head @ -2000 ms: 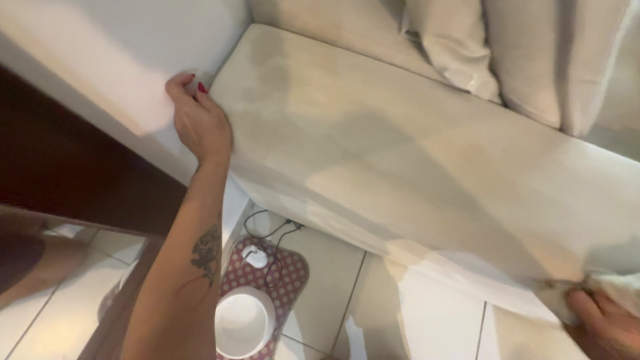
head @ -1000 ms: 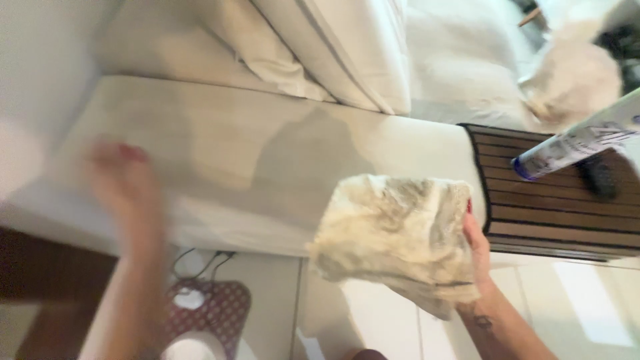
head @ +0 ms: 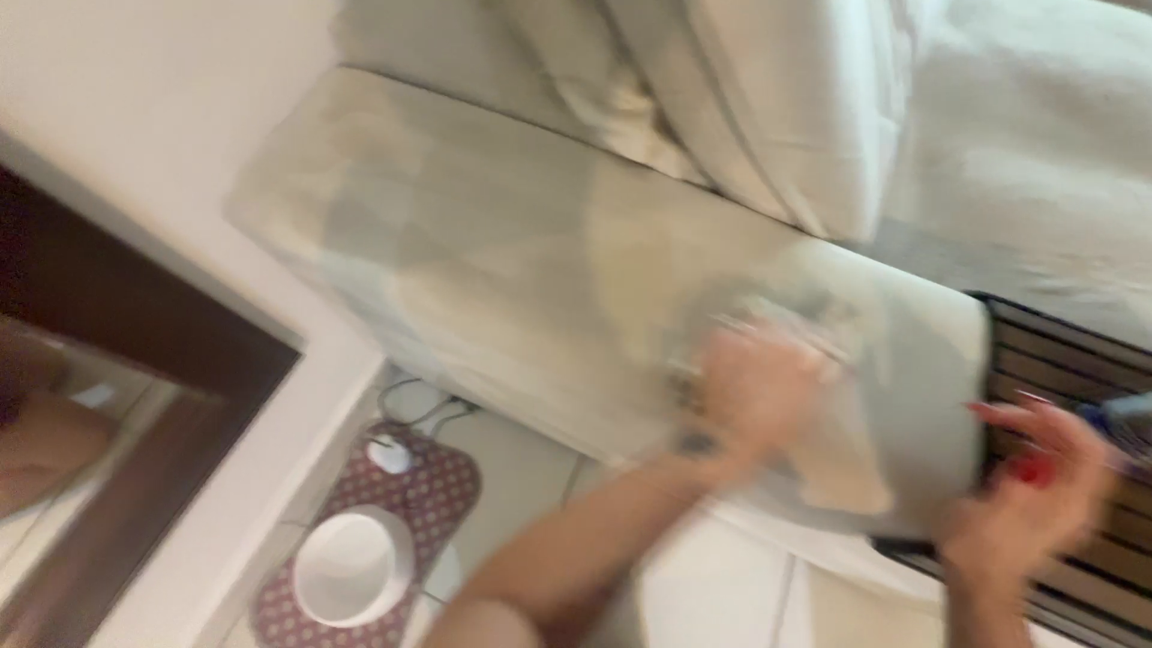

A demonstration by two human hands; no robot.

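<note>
My left hand (head: 760,382), blurred, presses a crumpled off-white cloth (head: 841,450) onto the beige upholstered sofa armrest (head: 504,234). The cloth spreads around and below the hand. To its right, my right hand (head: 1021,490) is raised near the slatted dark armrest tray (head: 1071,360), fingers spread, with nothing seen in it. A bottle or can (head: 1129,418), cut off by the right edge, lies over the tray just beyond that hand.
Sofa cushions (head: 756,99) stand behind the armrest. Below it on the tiled floor are a patterned mat (head: 441,486), a white bowl (head: 354,565), and a small white device (head: 389,454) with a dark cable (head: 432,405). A dark-framed mirror (head: 81,423) stands at left.
The cloth, in my right hand one second ago, is now under my left hand on the armrest. My left hand has moved right along the armrest. My right hand has let the cloth go.
</note>
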